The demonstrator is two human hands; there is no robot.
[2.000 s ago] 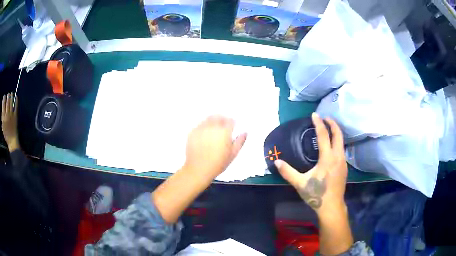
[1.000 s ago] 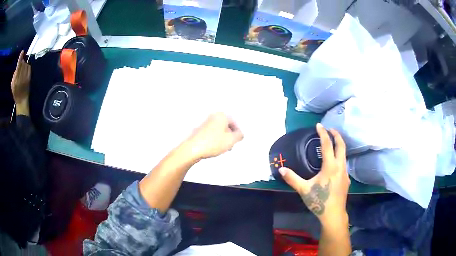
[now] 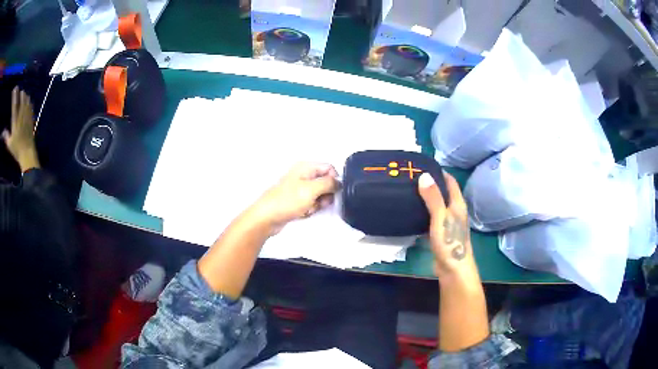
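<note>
My right hand [image 3: 446, 216] holds a black speaker [image 3: 386, 198] by its right end, above the right part of a flat stack of white bags [image 3: 238, 155]. Orange minus, dots and plus marks face up on the speaker. My left hand [image 3: 306, 193] is over the stack at the speaker's left end, with its fingers curled together. It seems to pinch the edge of a white bag, but the fingertips are small and partly blurred. Whether the bag's mouth touches the speaker cannot be told.
Waiting black speakers [image 3: 108, 155] with orange straps stand at the left. Bagged speakers [image 3: 548, 166] cluster at the right. Beyond the pale rail [image 3: 216, 66] stand boxes with speaker pictures [image 3: 292, 36]. Another person's hand [image 3: 22, 130] shows at the far left.
My right hand has lifted the speaker off the right side, moved it left over the stack and turned its marks upward. My left hand is now beside the speaker's left end.
</note>
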